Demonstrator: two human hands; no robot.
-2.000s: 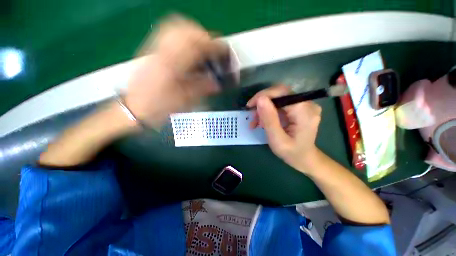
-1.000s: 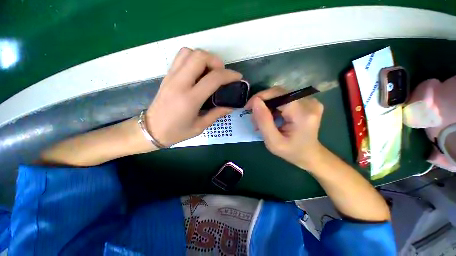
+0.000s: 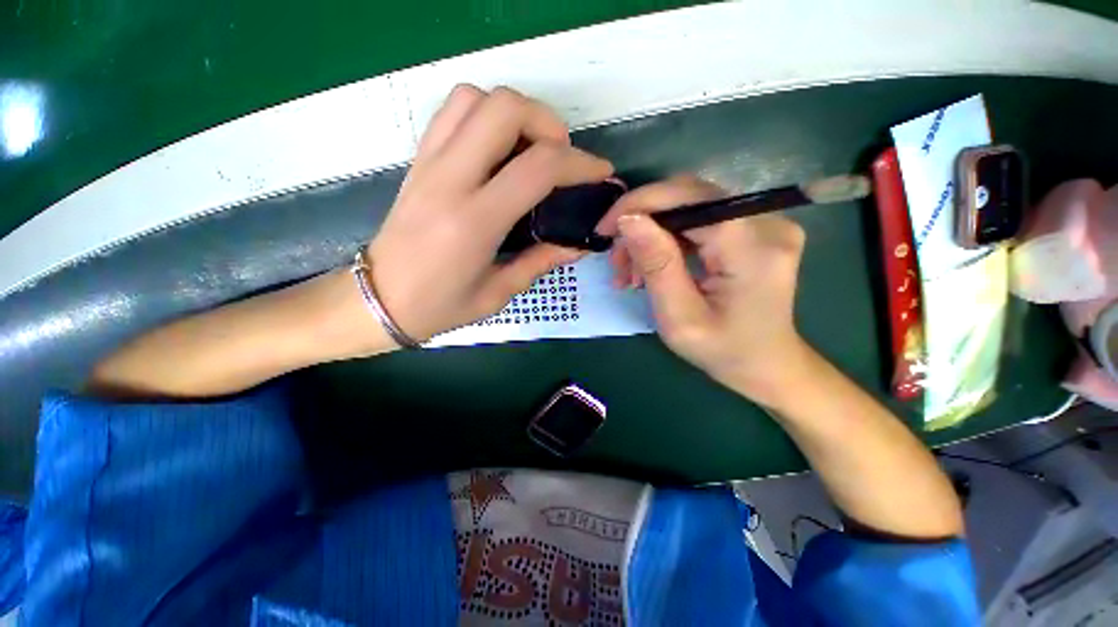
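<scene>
My left hand (image 3: 472,214) holds a dark watch body (image 3: 576,214) between thumb and fingers above the sticker sheet. My right hand (image 3: 717,276) holds a brush-ended pick (image 3: 742,208) like a pen, its pale tuft pointing right. The pick's working end is at the watch body's right edge; its tip is hidden by my fingers. The white adhesive dot sheet (image 3: 552,306) with rows of small dark rings lies under my hands, its left part covered by my left hand. Another watch body (image 3: 568,419) lies on the bench near my lap.
At right, a sample watch (image 3: 988,196) lies on a white packet (image 3: 959,294) beside a red packet (image 3: 899,282). A pink fan (image 3: 1079,263) is at the right edge. A curved white rail (image 3: 294,135) separates the dark green bench from the brighter green belt (image 3: 184,74).
My left hand, blurred at first, has come down over the sheet with a watch body and now holds it against my right fingers. The pick's tuft has swung back into clear view.
</scene>
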